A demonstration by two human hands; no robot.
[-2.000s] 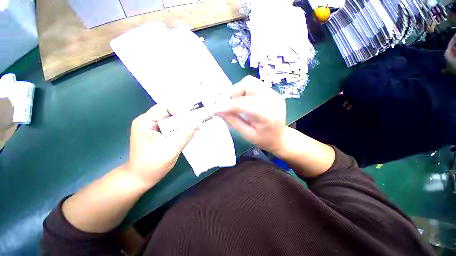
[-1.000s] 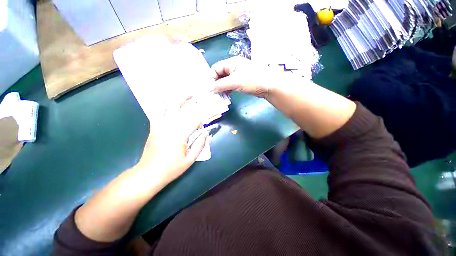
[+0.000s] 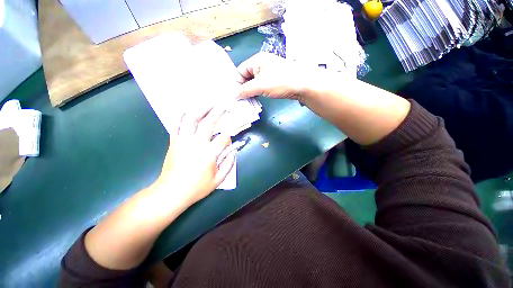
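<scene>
A pile of flat white cartons (image 3: 160, 67) lies slantwise on the green table, its stepped flap ends (image 3: 245, 121) facing right. My left hand (image 3: 197, 149) rests over its near end with fingers spread. A white label sheet (image 3: 229, 179) is tucked under that hand and sticks out below the palm. My right hand (image 3: 270, 79) is at the pile's right edge, thumb and fingers close together against the white surface. Glare washes out the cartons and fingertips, so any carton or sticker between them cannot be made out.
A brown board (image 3: 84, 73) bears upright white boxes (image 3: 112, 22) at the back. A white stack (image 3: 315, 34) on crinkled plastic stands behind my right hand. Grey-white folded stacks (image 3: 422, 34), an orange fruit (image 3: 372, 8) and a person's dark sleeve (image 3: 467, 107) are right. White label strips (image 3: 29, 132) lie left.
Since the first frame my hands have moved apart. My right hand has gone up to the pile's right edge, and my left hand has settled over the near end. Little has changed in the last second.
</scene>
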